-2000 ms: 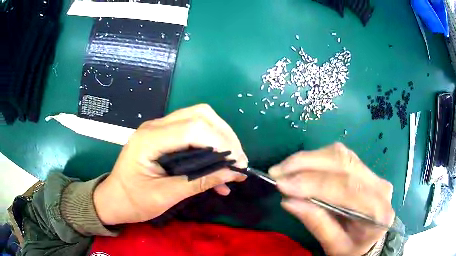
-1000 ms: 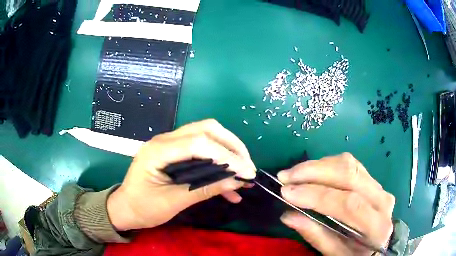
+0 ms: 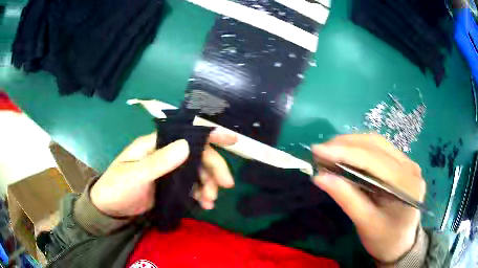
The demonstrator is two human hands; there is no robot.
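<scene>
My left hand (image 3: 139, 172) holds a dark, soft-looking black strip (image 3: 178, 172) that hangs down between thumb and fingers, its top end beside the black board. My right hand (image 3: 375, 183) holds metal tweezers (image 3: 375, 184), slanting down to the right; the tips are blurred, and whether they grip anything cannot be told. More dark strips (image 3: 293, 204) lie below, between the hands. The glossy black board (image 3: 251, 73) lies ahead, with a small grid of pale pieces (image 3: 207, 102) near its lower left and white tape (image 3: 257, 149) across its near end.
A loose silver-white pile (image 3: 395, 123) and a small black cluster (image 3: 445, 154) lie at right. Dark strip stacks lie at upper left (image 3: 89, 42) and upper right (image 3: 403, 31). A cardboard box (image 3: 36, 193) stands at lower left. A blue item (image 3: 466, 36) is at upper right.
The view has swung left, bringing the box into sight. My hands have moved apart. The black strip, bunched in my left hand before, now hangs downward. The tweezers have left the strip.
</scene>
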